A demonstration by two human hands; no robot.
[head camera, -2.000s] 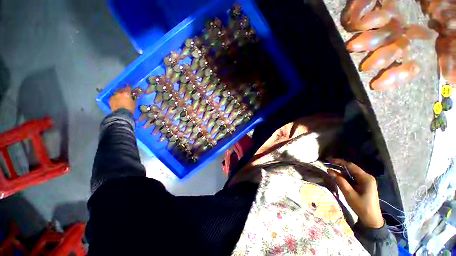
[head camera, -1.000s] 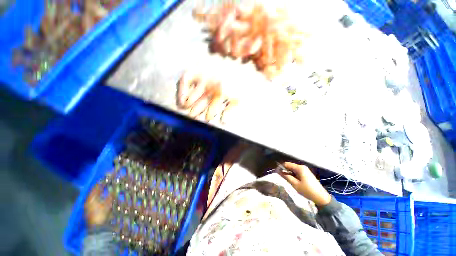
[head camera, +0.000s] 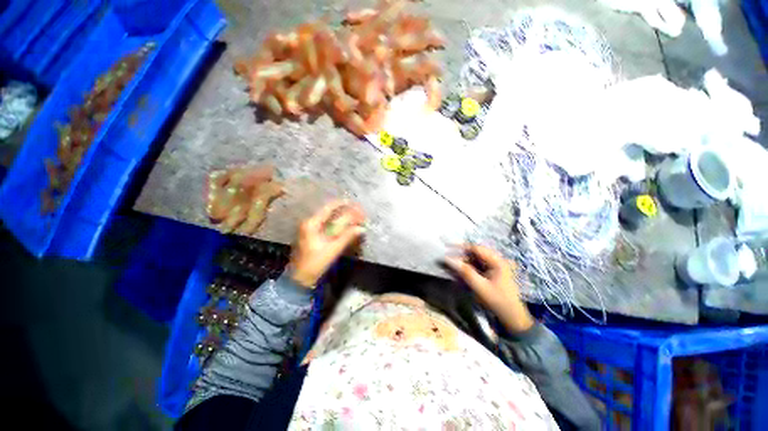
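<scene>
My left hand (head camera: 320,246) is at the table's front edge, its fingers closed around what looks like a small moulded piece (head camera: 344,222), mostly hidden and blurred. My right hand (head camera: 493,282) is to the right at the same edge, with a small dark hand tool (head camera: 459,259) at its fingertips, also blurred. A small group of orange-brown moulded pieces (head camera: 242,198) lies left of my left hand. A large heap of them (head camera: 337,71) lies behind. The blue tray (head camera: 175,358) with rows of dark glinting pieces (head camera: 221,313) is below the table edge, partly hidden by my left sleeve.
Yellow-faced round parts (head camera: 392,162) and a thin dark rod (head camera: 446,200) lie mid-table. Loose white thread (head camera: 560,210) lies right of them. A white pot (head camera: 709,174) and small container (head camera: 712,261) stand far right. Blue crates (head camera: 126,139) are left and below right (head camera: 661,337).
My left hand has left the tray and come up to the table edge. My right hand has come up from the lap to the edge. The view has turned towards the table.
</scene>
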